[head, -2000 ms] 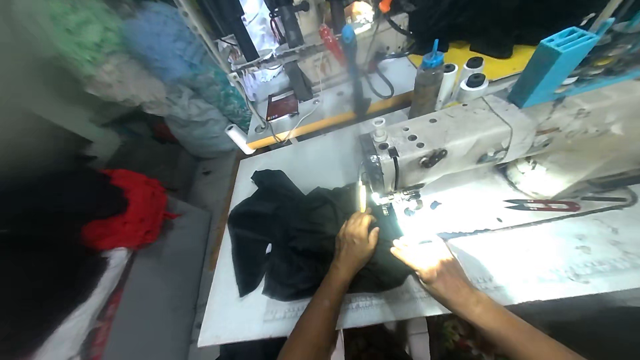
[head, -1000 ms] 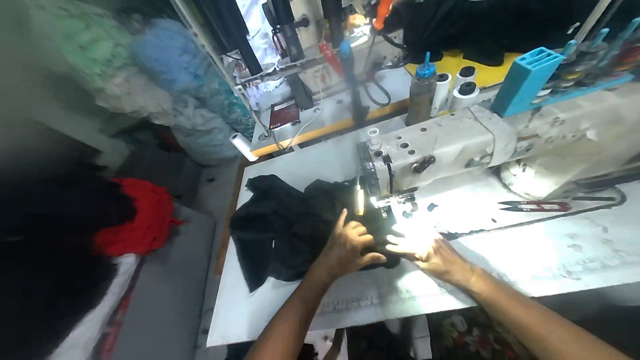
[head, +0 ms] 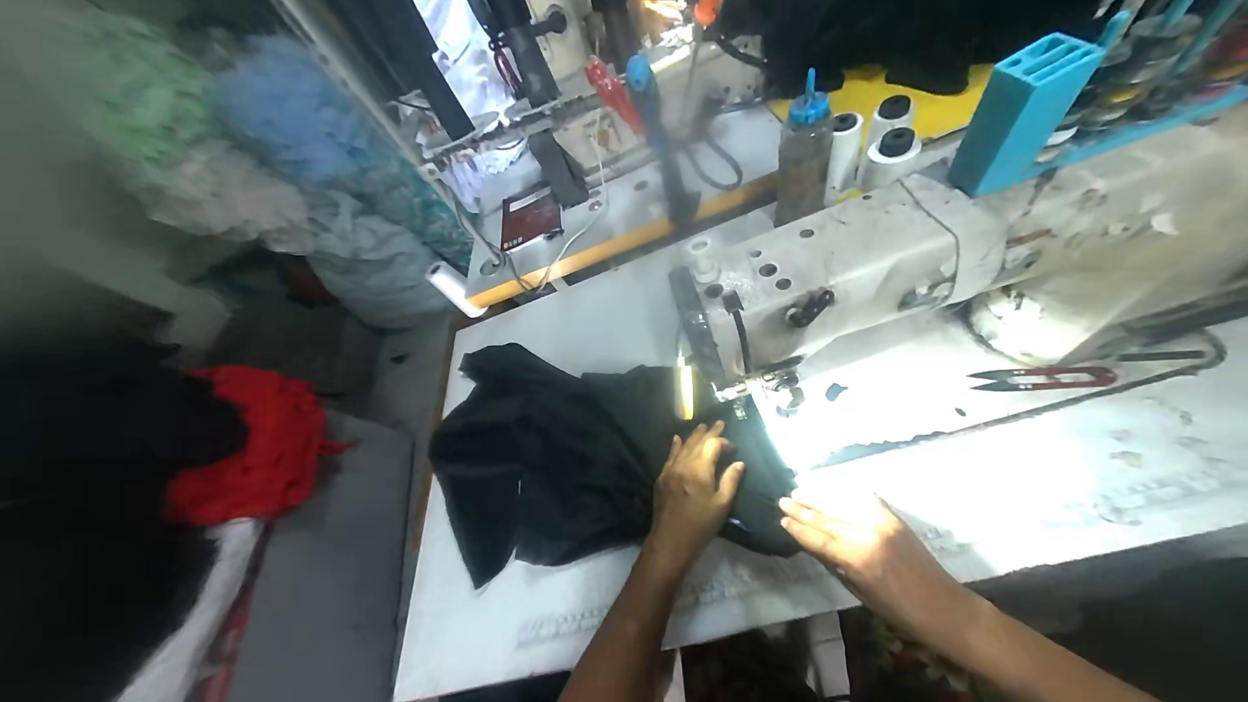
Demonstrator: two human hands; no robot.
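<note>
A black fabric garment (head: 575, 458) lies spread on the white sewing table (head: 458, 643), its right part under the needle area of an industrial sewing machine (head: 858, 263). My left hand (head: 694, 483) rests on the cloth just in front of the presser foot (head: 775, 390), fingers spread and pointing at the machine. At the right edge of the cloth, the fingertips of my right hand (head: 848, 536) touch or nearly touch it, with the palm over the table. Bright machine light washes out the area beside my right hand.
Red-handled thread snips (head: 1048, 378) lie right of the needle area. Behind the machine stand a blue-capped bottle (head: 803, 156), thread cones (head: 892, 156) and a blue holder (head: 1024, 112). A red cloth heap (head: 253, 444) and bundled fabrics (head: 292, 127) are at the left.
Both hands have moved nearer the table's front edge, away from the needle. The right part of the black cloth now lies flatter and extends nearer that edge than one second ago.
</note>
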